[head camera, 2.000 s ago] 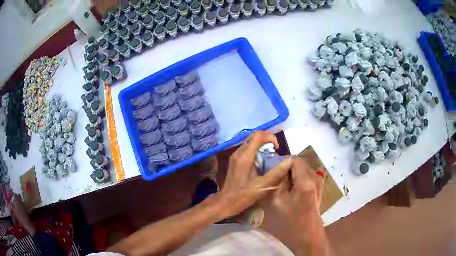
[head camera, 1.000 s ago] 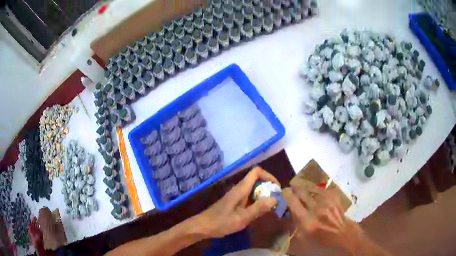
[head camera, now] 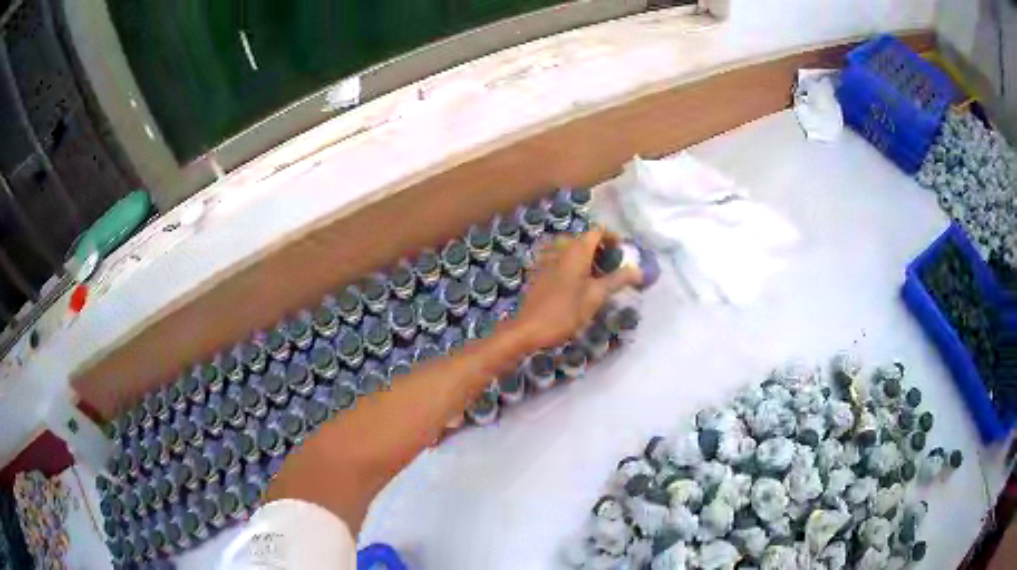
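Observation:
My left hand (head camera: 563,292) reaches over the rows and holds an assembled figurine (head camera: 636,265) at their right end. The figurine shows a dark disc, a pale part and a purple-grey part. The tight rows of assembled figurines (head camera: 346,341) stand with dark discs upward, partly hidden by my forearm. My right hand is out of the picture. The pile of pale ruffled parts (head camera: 775,457) lies at the lower right, with dark round ends showing.
A crumpled white cloth or bag (head camera: 714,228) lies right of the held figurine. The wooden back edge (head camera: 446,223) runs behind the rows. Blue trays (head camera: 923,292) stand at the far right. A corner of a blue tray (head camera: 379,558) shows at the bottom.
The view has swung up to the back of the table. My left hand has moved from the table's front edge to the rows with a figurine. My right hand has left the picture.

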